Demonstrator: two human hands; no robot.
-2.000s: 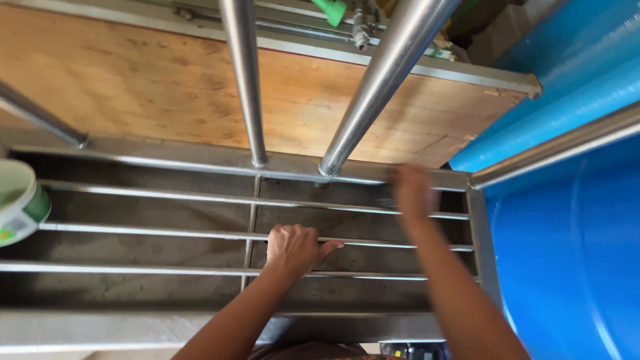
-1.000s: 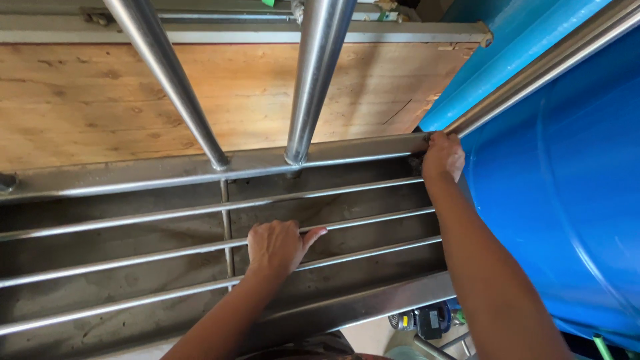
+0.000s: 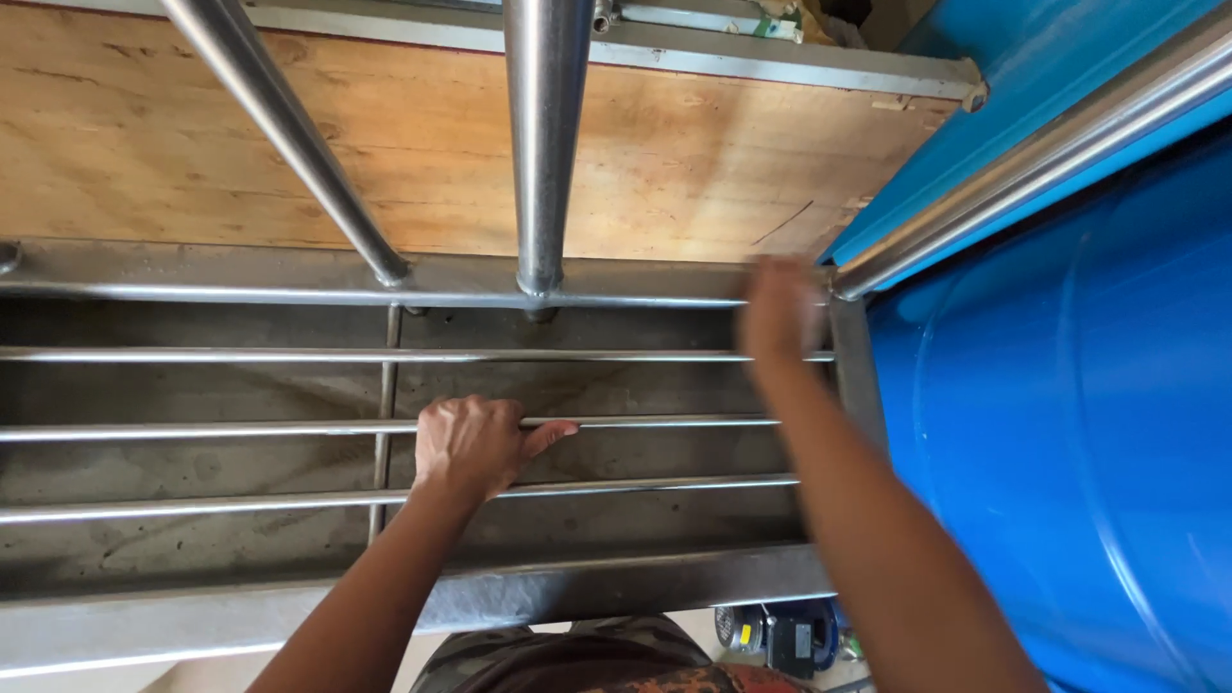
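My left hand (image 3: 474, 443) is closed around the middle bar of a metal rack, with its thumb lying along the bar to the right. The rack's thin bars (image 3: 664, 422) run left to right above a grey metal surface, crossed by a short bar (image 3: 388, 385). My right hand (image 3: 778, 306), blurred, is over the back right corner, at the rear rail (image 3: 654, 279) of the frame. Whether it holds anything cannot be made out. The front rail (image 3: 626, 582) passes just before my body.
Metal posts (image 3: 549, 144) rise from the rear rail, before a wooden panel (image 3: 674, 164). A slanting metal tube (image 3: 1039, 144) leaves the right corner beside large blue containers (image 3: 1020, 414). Below the front rail lies a motor-like device (image 3: 789, 635).
My right hand was over the bars near the right end, then at the back right corner, and is now blurred just left of that corner. My left hand stays on the middle bar. The view has shifted.
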